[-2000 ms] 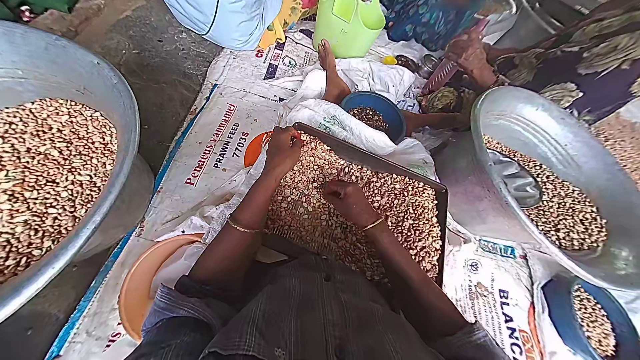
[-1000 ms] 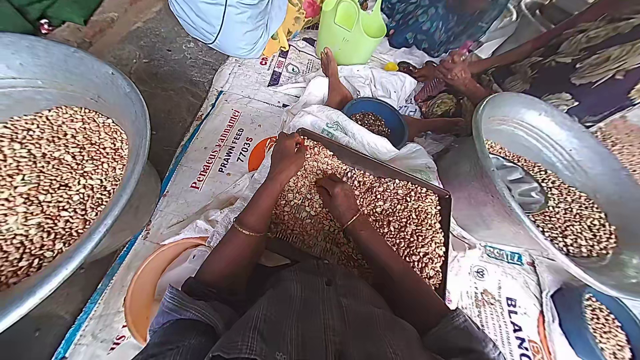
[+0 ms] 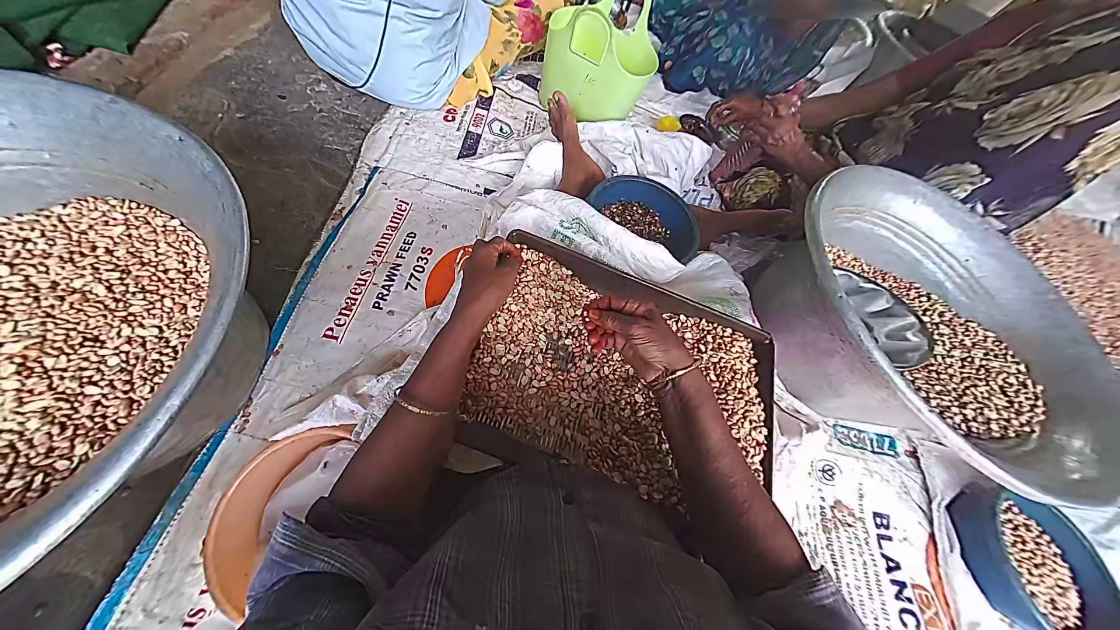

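Note:
A dark rectangular metal tray [image 3: 763,394] filled with pale and reddish-brown nuts or seeds [image 3: 560,350] lies tilted across my lap. At the tray's upper left corner is my left hand [image 3: 492,267], its fingers curled; what is between them, if anything, cannot be seen. My right hand [image 3: 637,332] is over the middle of the nuts, palm partly turned up, with the fingers bent and fingertips close together. Whether a nut is in these fingers is too small to tell.
Large metal basins [image 3: 229,219] [image 3: 954,219] of nuts stand on both sides. Beyond the tray are a blue bowl [image 3: 691,232], a lime-green basket [image 3: 617,87] and another person's hands [image 3: 770,127] and bare foot. An orange basin [image 3: 227,534] and a blue tub [image 3: 971,525] flank me on printed sacks.
My right hand has lifted from the nuts and turned, with its fingertips now showing. My left hand has stayed at the tray's upper left corner.

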